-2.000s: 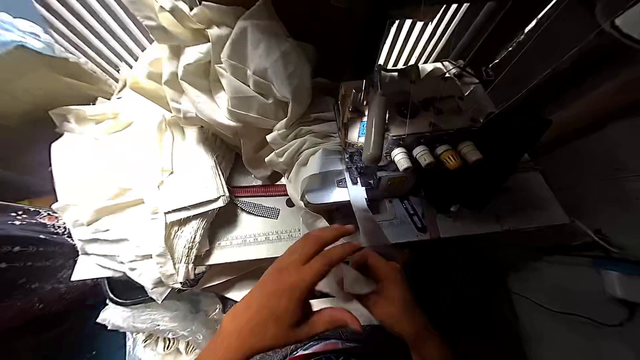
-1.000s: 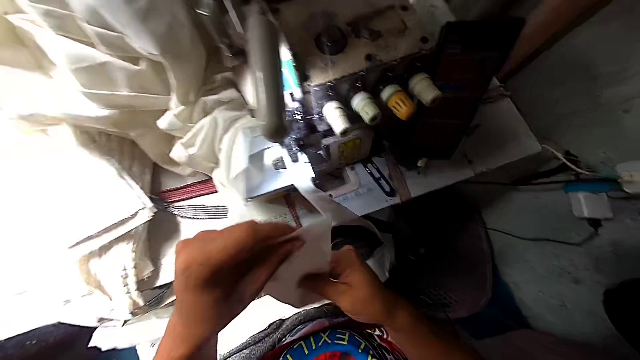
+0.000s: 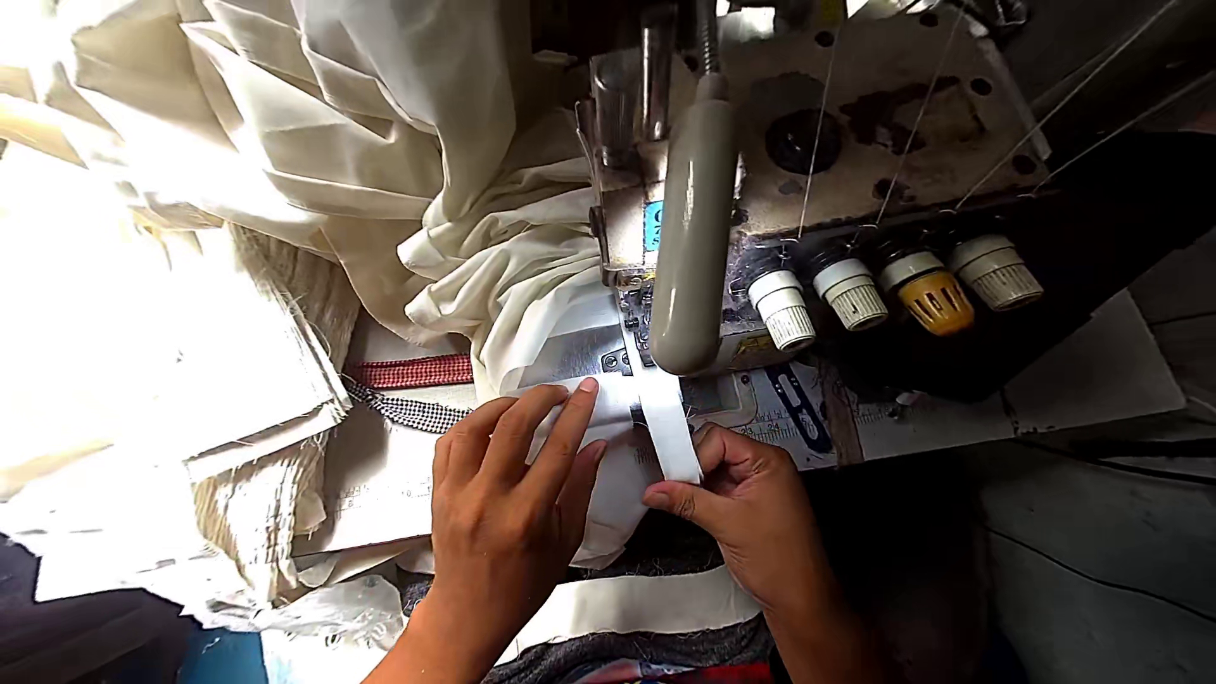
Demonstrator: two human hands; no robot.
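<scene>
My left hand [image 3: 518, 475] lies with spread fingers on white fabric [image 3: 608, 494], its fingertips pressing the cloth beside the presser-foot area of an overlock sewing machine [image 3: 788, 171]. Between thumb and fingers, my right hand [image 3: 741, 503] pinches the lower end of a narrow white fabric strip [image 3: 671, 427]. That strip runs up under the machine's head. Behind the machine's work plate [image 3: 570, 351], cream fabric [image 3: 513, 247] is bunched up. A grey lamp or cover on a flexible neck [image 3: 698, 228] hides part of the needle area.
Tension knobs, several white and one orange [image 3: 931, 294], line the machine's front, with threads above. At left stand a stack of cut white fabric pieces [image 3: 275, 380], a red checked strip [image 3: 413, 371] and a black-and-white checked strip [image 3: 408, 408]. A ruler scale marks the table edge [image 3: 370, 494].
My left hand has gone from gripping the white cloth near my lap to lying flat on it beside the needle area. My right hand now holds the narrow strip's end. The view has shifted.
</scene>
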